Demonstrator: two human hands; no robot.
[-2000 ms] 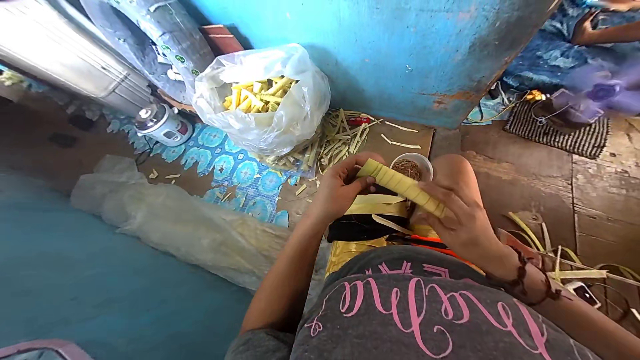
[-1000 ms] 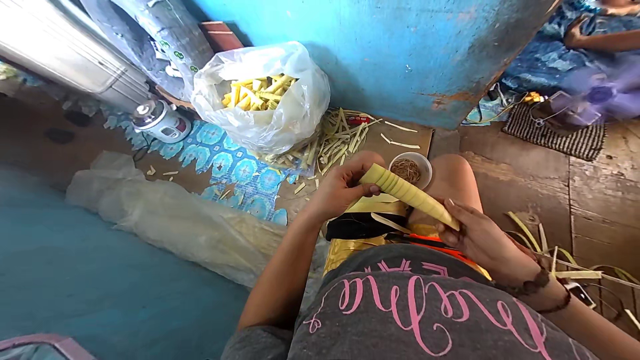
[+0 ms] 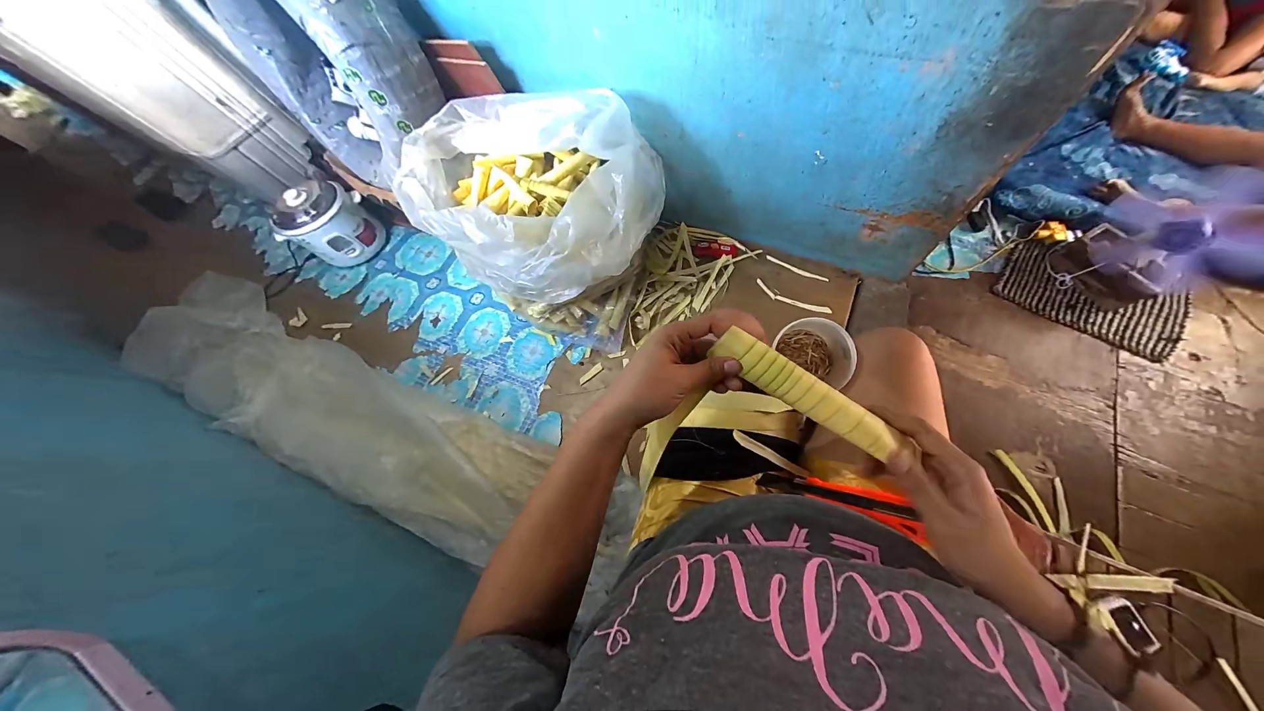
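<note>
A tube wrapped in pale green leaf strip [image 3: 812, 395] slants over my lap, its winding edges showing as bands. My left hand [image 3: 681, 367] grips its upper left end between thumb and fingers, and a loose strip [image 3: 667, 439] hangs down from there. Around the lower right end my right hand [image 3: 943, 474] is closed. Behind the tube stands a white bowl [image 3: 842, 355] with thin brown pieces. On my lap lie more flat strips [image 3: 746, 407] and an orange and black tool [image 3: 859, 499], partly hidden by my right hand and shirt.
A clear plastic bag [image 3: 553, 247] of cut yellow-green pieces stands by the blue wall [image 3: 731, 118], with strip scraps [image 3: 691, 281] beside it. A rice cooker [image 3: 331, 225] is at left, plastic sheeting [image 3: 326, 405] nearer. At right are a striped mat [image 3: 1086, 306], a spinning fan [image 3: 1185, 235] and another person's limbs [image 3: 1185, 133].
My right hand has shifted along the tube and now wraps its lower end. A loose strip hangs lower below my left hand than before.
</note>
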